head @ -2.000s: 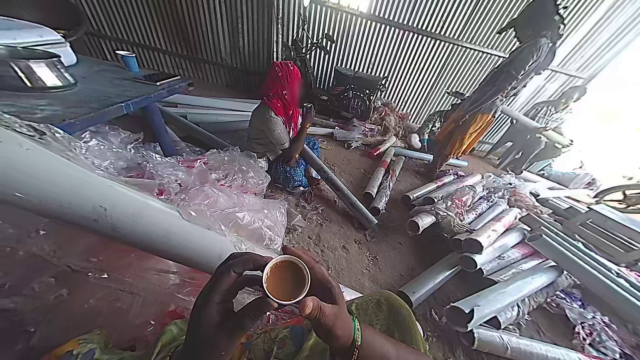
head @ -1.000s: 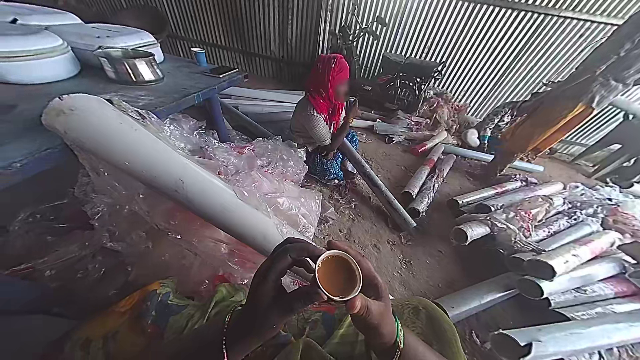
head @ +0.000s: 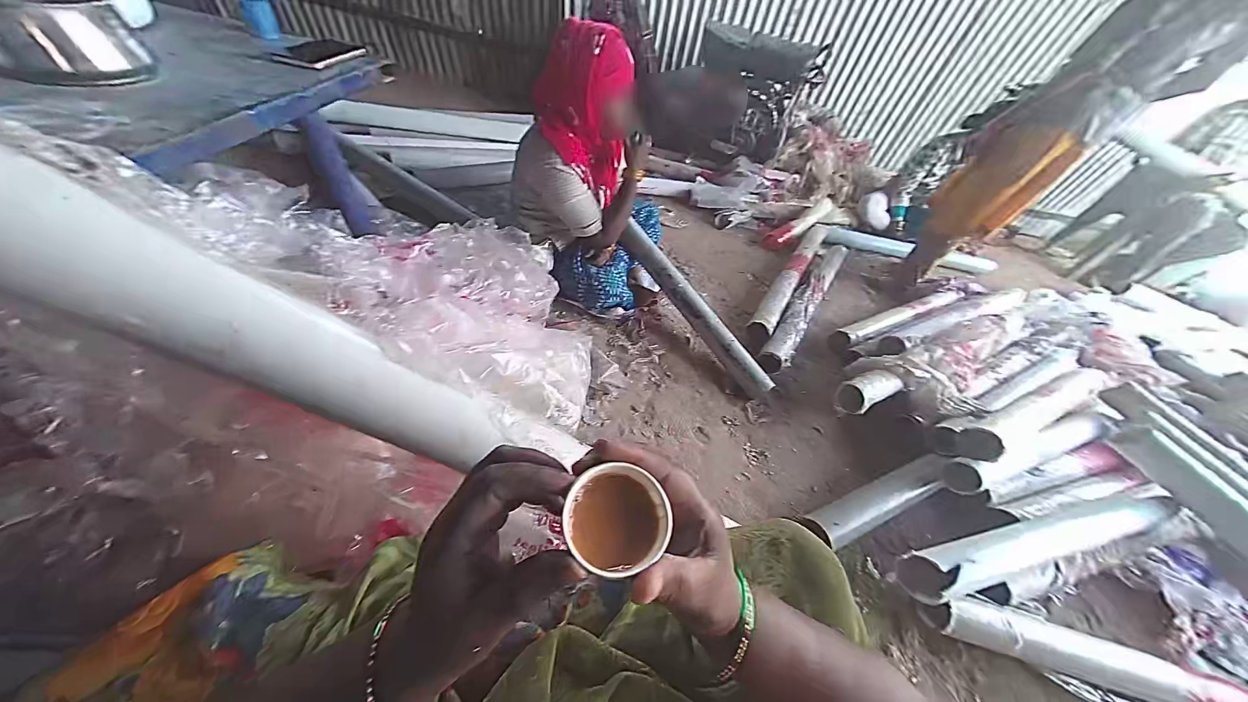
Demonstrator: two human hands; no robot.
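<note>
A small paper cup of milky brown tea point(head: 616, 521) is held upright above my lap. My left hand point(head: 497, 546) grips its left side, and my right hand point(head: 687, 536) wraps its right side with the thumb near the front of the rim. Beaded bracelets circle both wrists. Just beyond my hands, a thick white pipe point(head: 244, 312) slants across from the left, over crumpled clear plastic sheeting point(head: 468, 283). The cup hides part of each hand's fingers.
A person in a red headscarf point(head: 575, 156) sits on the ground beside a grey pipe point(head: 697, 307). Several plastic-wrapped pipes point(head: 1033, 419) lie at the right. A blue table point(head: 214, 93) stands at the upper left, bearing a metal pot point(head: 73, 44). Another person point(head: 1033, 146) stands at the upper right.
Both hands keep their hold on the cup. The view has swung left and then back right, bringing the standing person further into the frame.
</note>
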